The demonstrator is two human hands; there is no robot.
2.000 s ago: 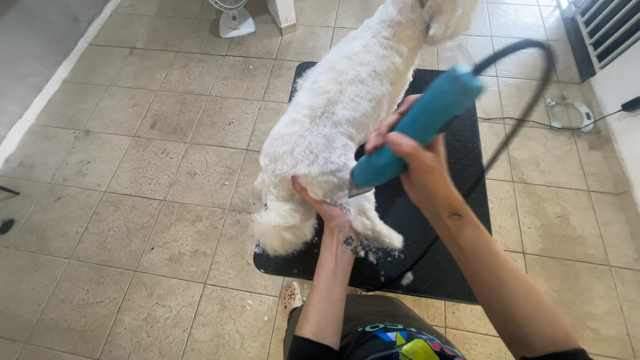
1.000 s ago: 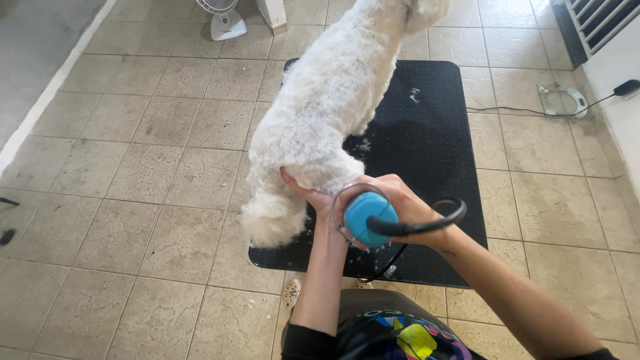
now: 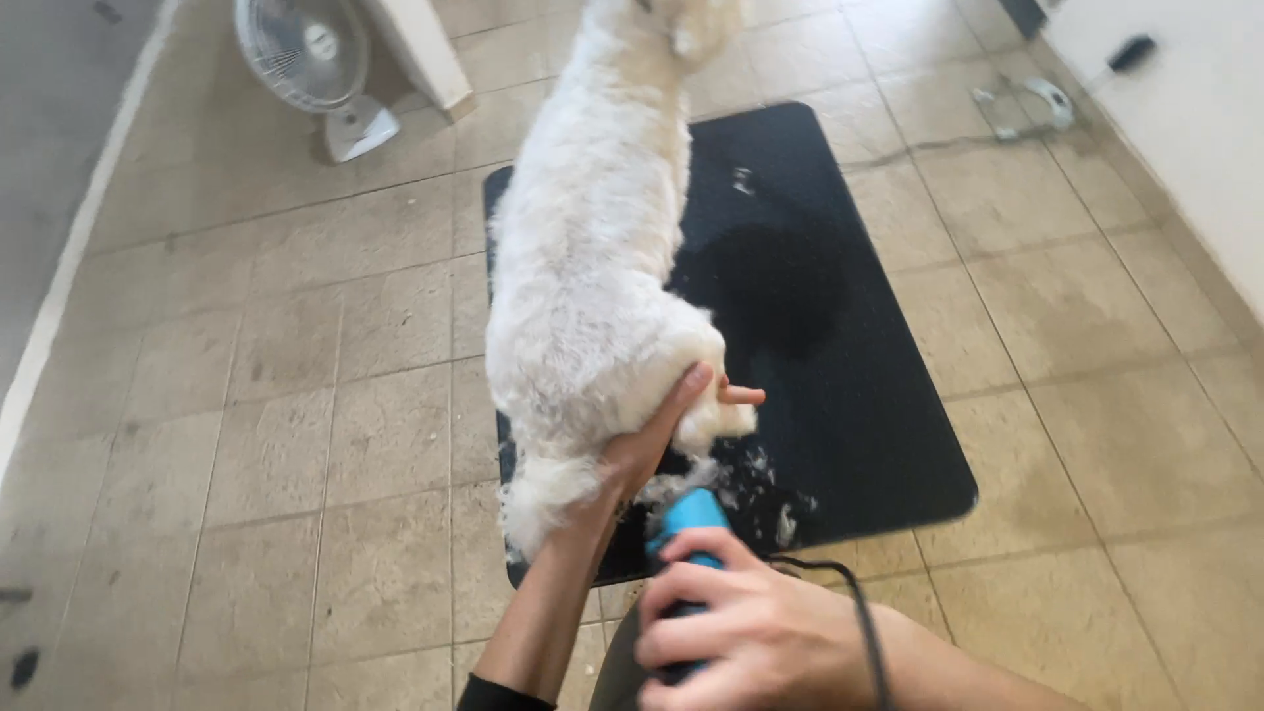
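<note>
A white dog (image 3: 602, 267) with short-clipped fur stands on a black grooming table (image 3: 790, 316), its rump toward me. My left hand (image 3: 657, 425) reaches past the fluffy tail and is closed around the upper hind leg on the right, thumb on top, with fingertips showing on the far side. Just below, my right hand (image 3: 721, 612) is wrapped around blue electric hair clippers (image 3: 696, 509), their front end near the table's close edge and apart from the leg. The blade is not clearly visible. A black cord runs from behind my right hand.
Loose fur clippings (image 3: 760, 494) lie on the table near its close edge. A fan (image 3: 316, 59) stands on the tiled floor at the upper left, beside a white post (image 3: 425, 49). A cable (image 3: 948, 146) crosses the floor at the upper right toward the wall.
The clippers have come away from the hind leg toward me and now point forward, held from above. My left hand has moved from the rump onto the hind leg.
</note>
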